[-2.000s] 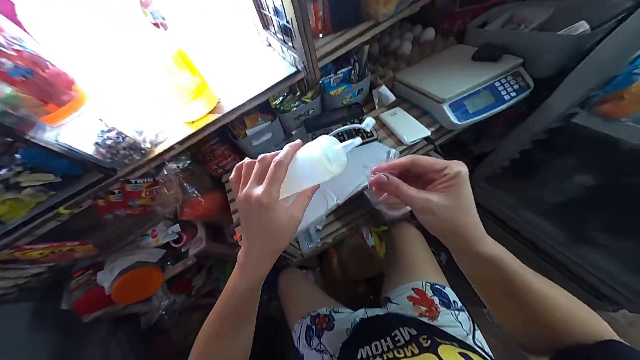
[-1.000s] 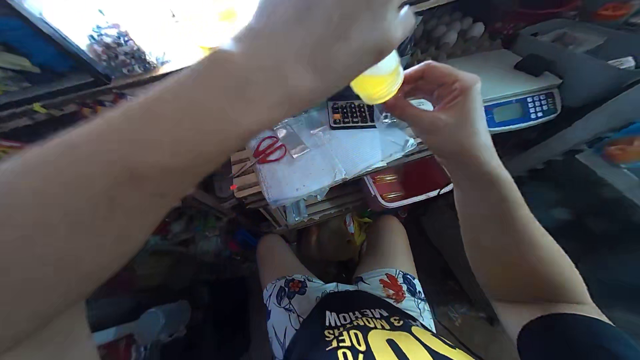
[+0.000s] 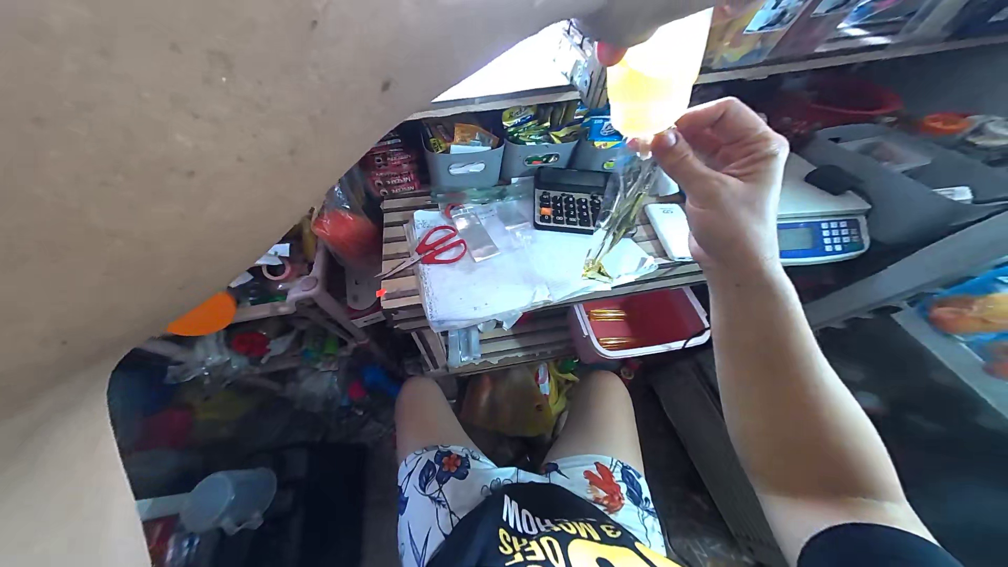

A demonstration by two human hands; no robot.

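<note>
My left hand (image 3: 634, 22), partly cut off by the top edge, grips a translucent squeeze bottle (image 3: 654, 83), which is tilted nozzle down with yellow liquid in it. Just below, the fingertips of my right hand (image 3: 728, 173) pinch the top of a narrow clear plastic bag (image 3: 626, 205) at the bottle's lower end. The bag hangs over the table, and a little yellow shows at its bottom. The nozzle itself is hidden by my fingers.
Red-handled scissors (image 3: 441, 246), clear plastic sleeves (image 3: 476, 235), a calculator (image 3: 568, 201) and a white phone-like device (image 3: 669, 230) lie on the slatted table (image 3: 402, 295). Gray baskets (image 3: 465, 167) stand behind, a digital scale (image 3: 823, 236) at right, a red bin (image 3: 646, 319) below.
The bottle, held more level two seconds ago, is now raised and points down. My left arm has swung up across the view. The clear bag now hangs below my right fingers.
</note>
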